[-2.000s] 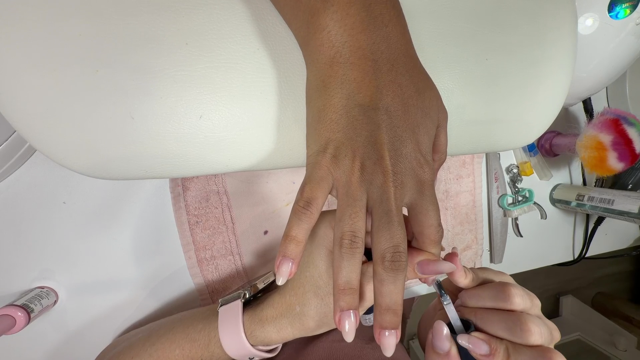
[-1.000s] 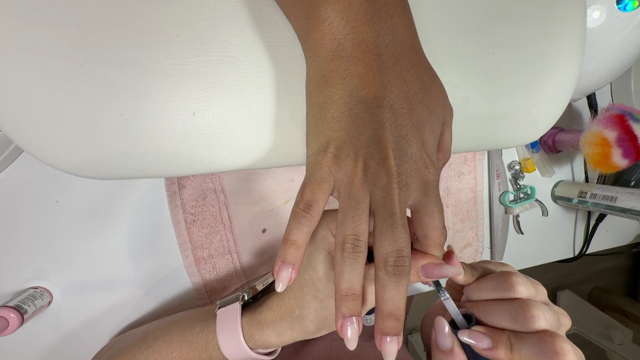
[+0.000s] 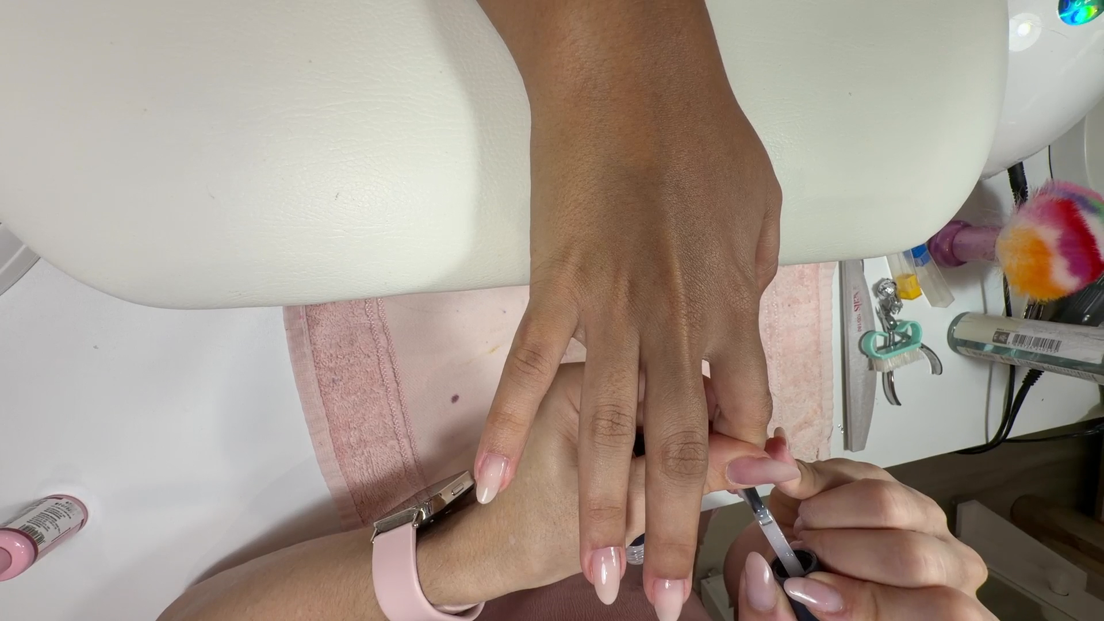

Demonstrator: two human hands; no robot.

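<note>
Another person's hand (image 3: 655,224) lies palm down over a white padded armrest (image 3: 345,155), its long nails glossy pale pink. Beneath it reaches my left hand (image 3: 552,466), a pink-banded watch (image 3: 399,561) on the wrist; its thumb and fingers hold the person's index finger near the tip, whose nail is hidden. My right hand (image 3: 871,535) grips the black cap of a nail polish brush (image 3: 770,524). The brush tip is by my left thumb and that held finger; whether it touches a nail cannot be told.
A pink towel (image 3: 354,397) lies under the hands. On the right are a nail file (image 3: 856,354), a green-handled nail brush (image 3: 893,345), metal nippers (image 3: 891,388), a clear bottle (image 3: 1026,341) and a fluffy multicoloured brush (image 3: 1048,241). A pink bottle (image 3: 47,530) lies at lower left.
</note>
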